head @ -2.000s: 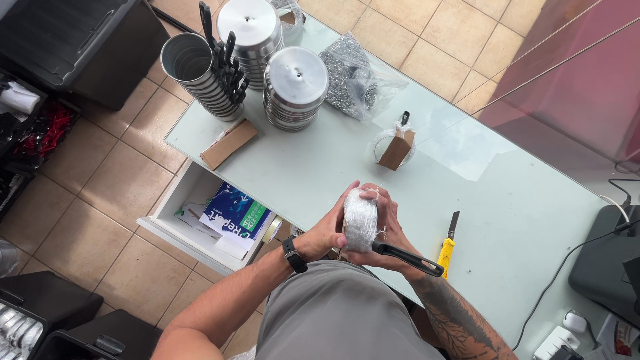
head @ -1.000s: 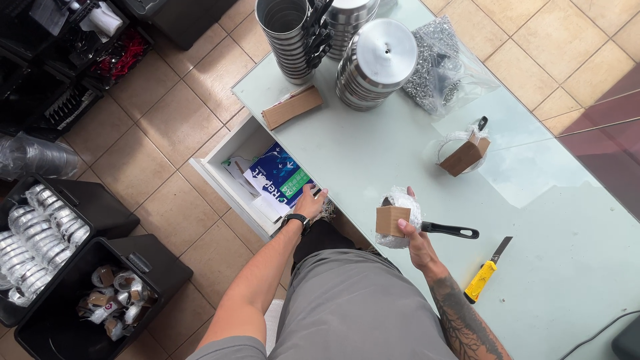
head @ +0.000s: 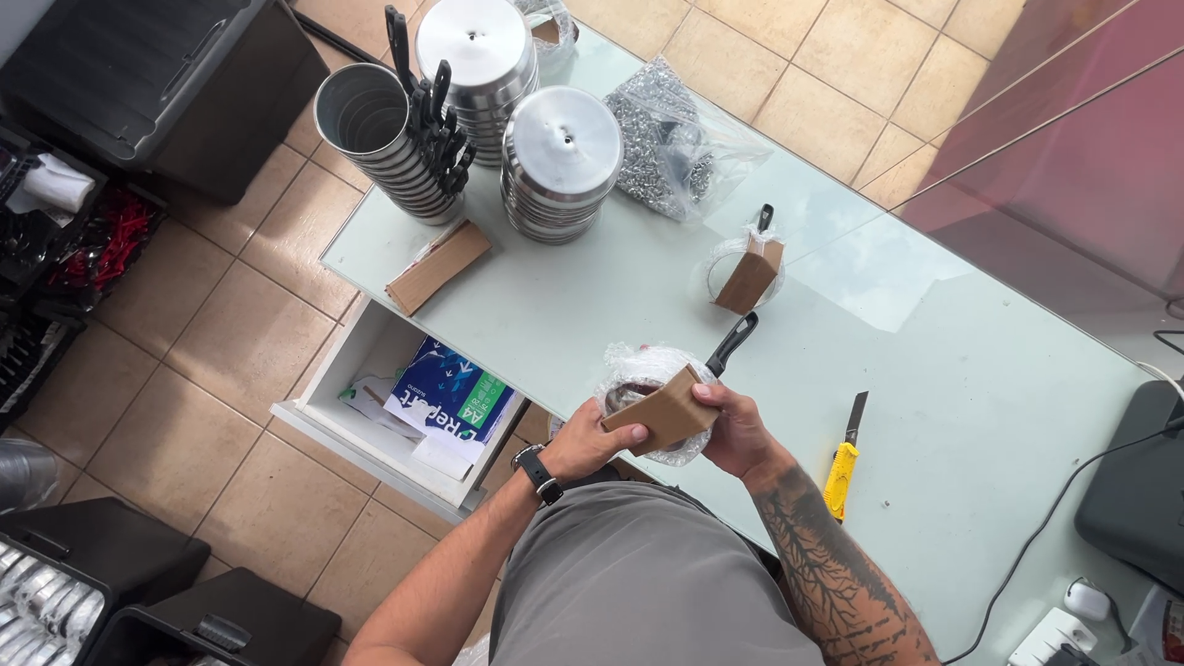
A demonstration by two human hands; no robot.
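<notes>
Between my left hand (head: 592,439) and my right hand (head: 740,433) is a small round metal pan wrapped in bubble wrap (head: 615,368), its black handle (head: 733,343) pointing up and right. Both hands grip a folded piece of brown cardboard (head: 664,412) against the wrapped pan; my thumbs lie on the cardboard. A similar wrapped pan with cardboard (head: 750,277) lies farther up on the glass-topped table. To the right of my hands rests a yellow utility knife (head: 840,476), its blade out. Some fingers are hidden behind the pan.
Stacked metal pots with black handles (head: 365,120), stacks of metal pieces (head: 564,143), a bag of small metal parts (head: 661,139) and cardboard strips (head: 439,268) are at the table's far left. An open drawer (head: 347,453) juts out at left. A cable (head: 1027,546) crosses the right side.
My left hand has moved from beside the open drawer to the wrapped pan and cardboard. The pan's handle now points more upward. The view has shifted.
</notes>
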